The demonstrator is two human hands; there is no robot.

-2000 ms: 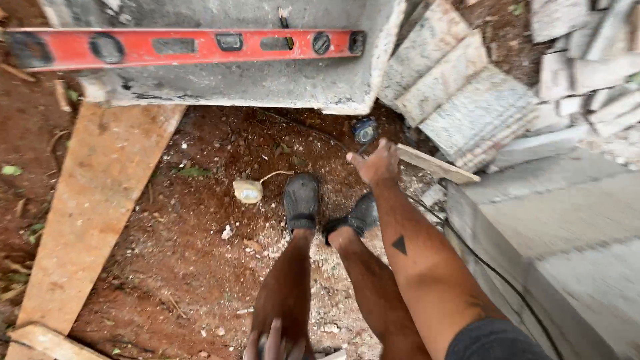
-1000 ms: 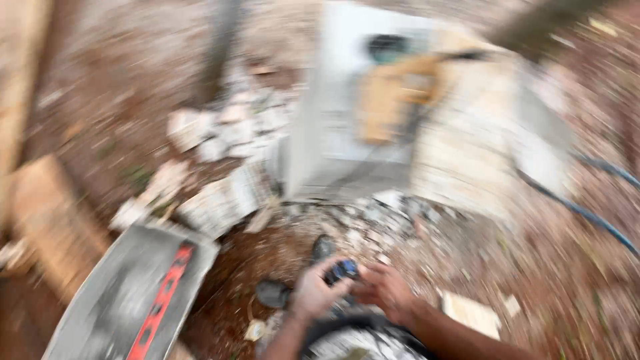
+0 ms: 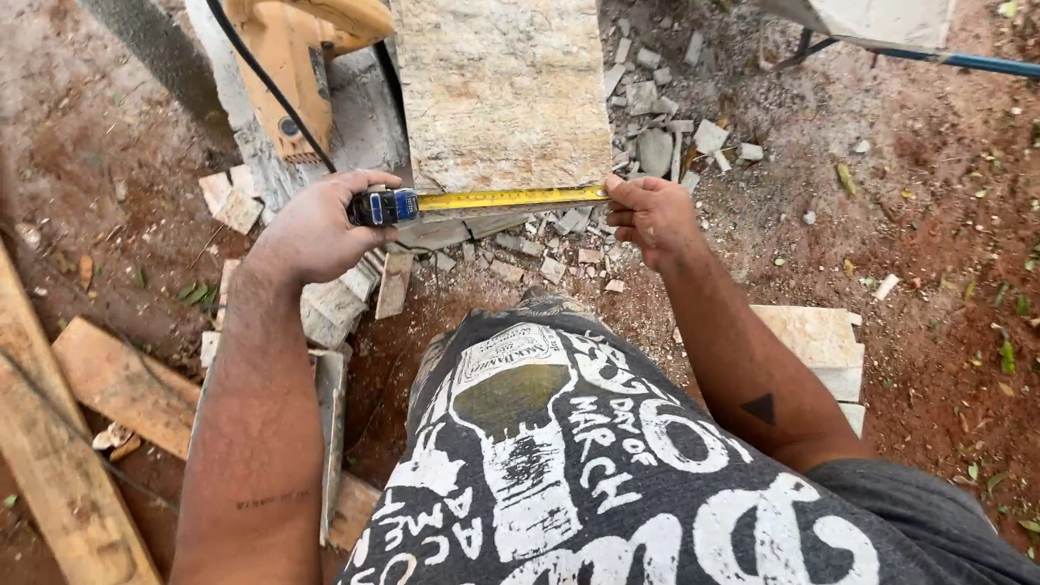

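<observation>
My left hand (image 3: 329, 223) holds the blue and black case of a tape measure (image 3: 383, 207) at the left corner of a rough cream stone slab (image 3: 508, 97). The yellow blade (image 3: 512, 197) is pulled out across the slab's near edge. At the right corner, my right hand (image 3: 654, 215) pinches the blade's end between thumb and fingers. Left of the slab, a yellow corded power tool (image 3: 284, 89) lies on a dusty grey surface (image 3: 361, 122); its black cord runs down toward my left hand. The tool's upper end is cut off by the frame.
Broken stone pieces (image 3: 642, 97) litter the red soil right of and below the slab. Wooden boards (image 3: 65, 439) and a grey trough (image 3: 329, 439) lie at the lower left. Stone tiles (image 3: 812, 345) rest by my right forearm. A blue bar (image 3: 959, 61) crosses the upper right.
The view has swung from the trough with the red level to the stone slab. The tape measure, on the ground two seconds ago, is in my left hand with its blade drawn out.
</observation>
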